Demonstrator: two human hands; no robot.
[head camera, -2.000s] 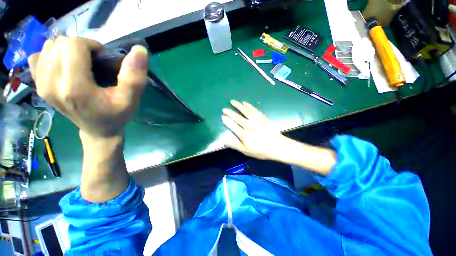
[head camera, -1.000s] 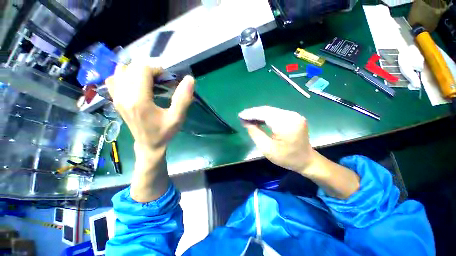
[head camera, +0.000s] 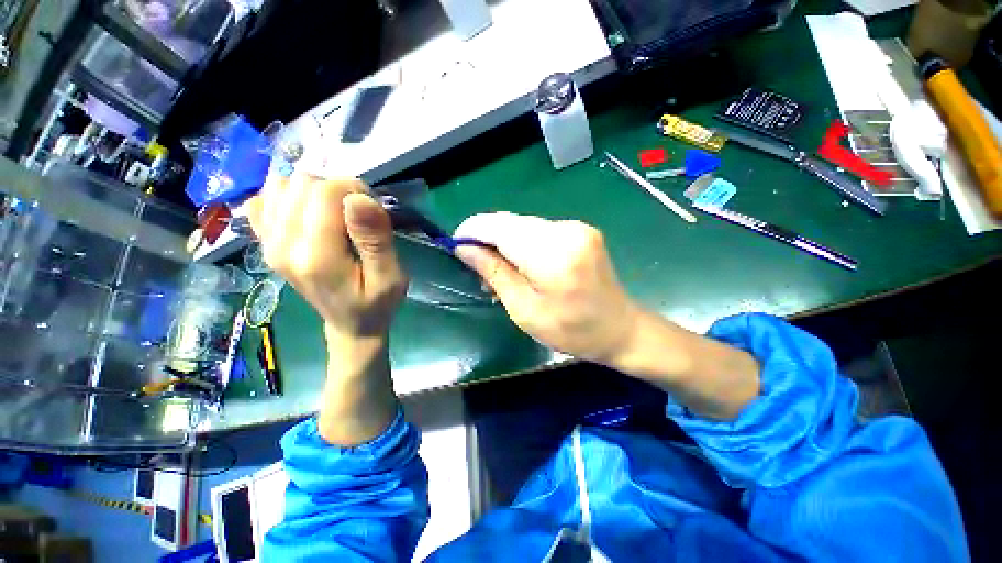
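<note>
My left hand [head camera: 330, 253] grips a dark tablet [head camera: 413, 223] at its upper left end and holds it tilted above the green bench mat. The tablet shows almost edge-on, and much of it is hidden by my hands. My right hand [head camera: 560, 280] is closed around a small blue pick [head camera: 471, 242], pinched between thumb and fingers. The pick's tip is at the tablet's edge. Fine thread-like lines show on the mat below the tablet.
A white bottle [head camera: 565, 130] stands behind my right hand. Tweezers [head camera: 650, 188], a dark-handled knife [head camera: 782, 235], a black battery [head camera: 761, 111] and a red piece [head camera: 853, 154] lie to the right. A yellow-orange handle [head camera: 965, 132] lies far right. A round magnifier [head camera: 263, 304] lies left.
My right hand has moved up and left from the mat to the tablet's edge. My left hand keeps hold of the tablet, which is now tilted differently. The view has shifted.
</note>
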